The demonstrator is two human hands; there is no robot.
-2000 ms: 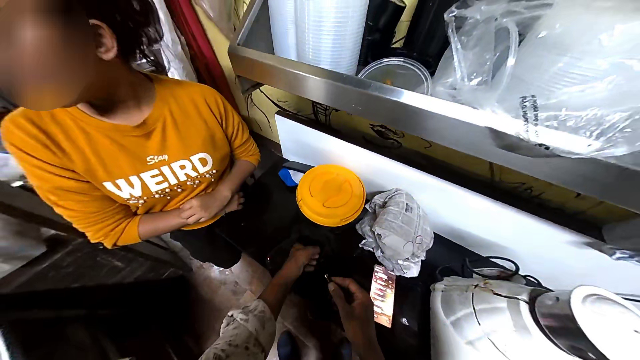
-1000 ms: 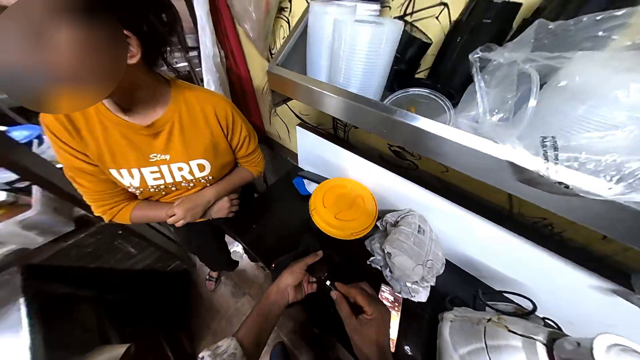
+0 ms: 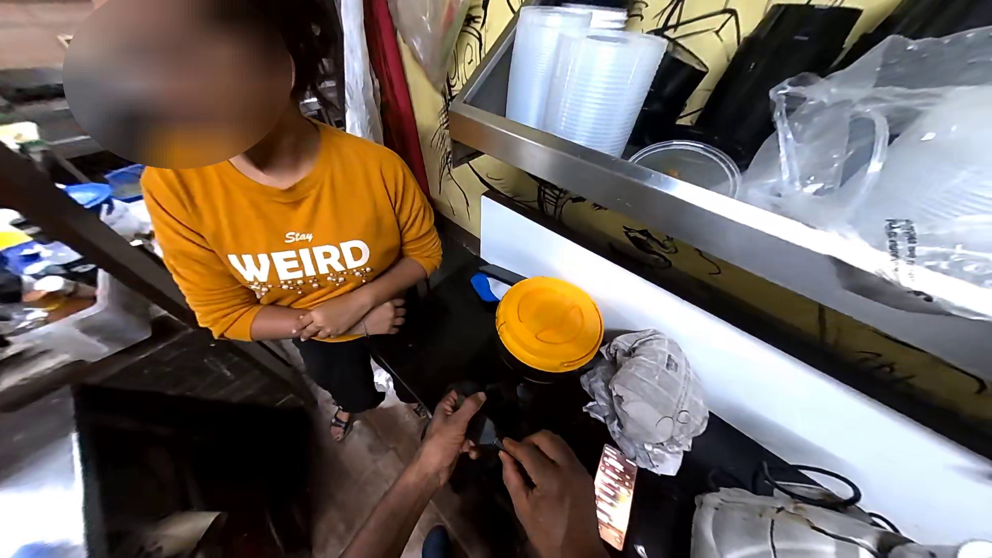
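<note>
Over the black counter [image 3: 434, 333], my left hand [image 3: 452, 434] grips a small dark object [image 3: 484, 430] whose kind I cannot tell. My right hand [image 3: 546, 484] is just to its right, thumb and forefinger pinched on a small thin piece at that object's edge. Beyond both hands stands a dark container with a yellow lid [image 3: 550, 324]. A crumpled, greyish wrapped bundle [image 3: 651, 395] lies right of the lid. Beside my right hand is a phone with a lit screen [image 3: 616, 496].
A person in an orange sweatshirt [image 3: 310, 209] stands at the left, arms crossed. A steel shelf [image 3: 589, 167] overhangs the counter with stacked plastic tubs [image 3: 604, 89] and a clear plastic bag [image 3: 922, 155]. A whitish appliance [image 3: 783, 527] with a black cable sits at the lower right.
Both hands stay close together over the counter. The left hand, more spread one second ago, is now curled around the dark object. The view has shifted.
</note>
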